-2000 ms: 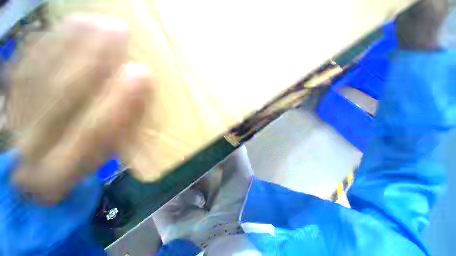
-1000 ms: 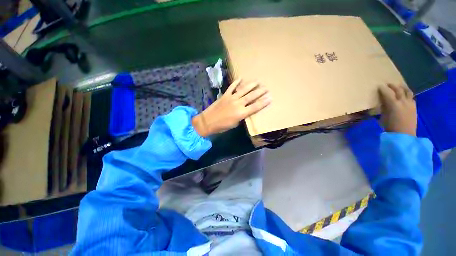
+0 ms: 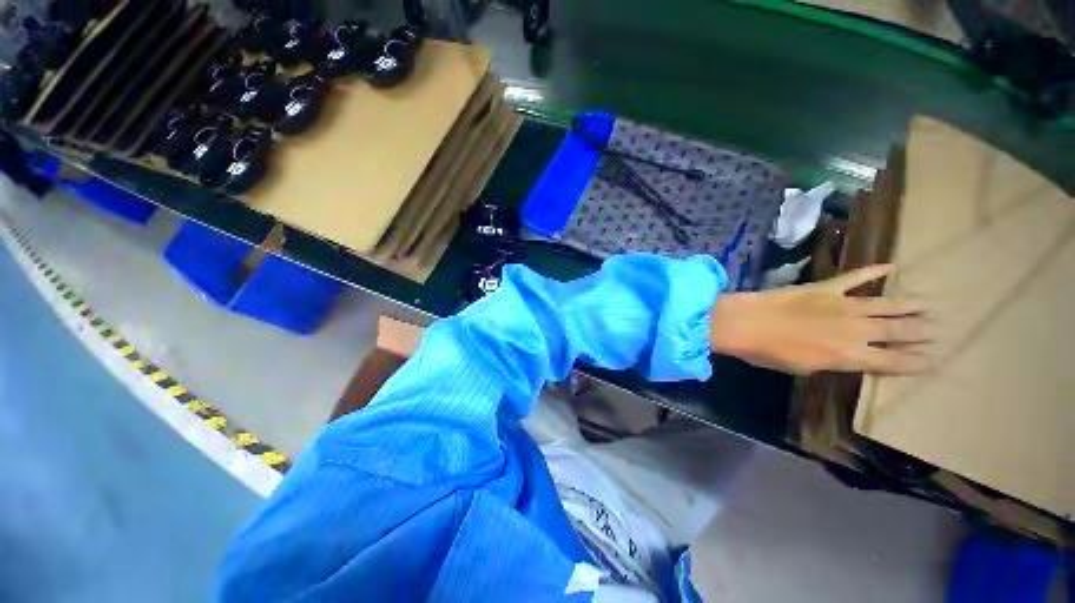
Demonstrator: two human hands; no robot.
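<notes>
A tan cardboard sheet [image 3: 990, 318] lies on top of a cardboard stack at the right, cut off by the picture's edge. My left hand [image 3: 825, 327] lies with spread fingers over the sheet's left edge, palm down, holding nothing. Dark thin strands stick out under the sheet at its front edge. My right hand is not in view.
Black ear cup housings [image 3: 301, 103] stand in rows on and beside stacked cardboard sheets [image 3: 365, 177] at the left. A blue tray [image 3: 569, 174], patterned mat [image 3: 737, 194] with black booms [image 3: 646, 191] and a white tissue [image 3: 803, 214] lie mid-bench. Blue bins [image 3: 254, 277] are below.
The view has swung left, so the cardboard stack sits further right and the left-side housings show. My left hand stays on the sheet's left edge. My right hand has left the picture.
</notes>
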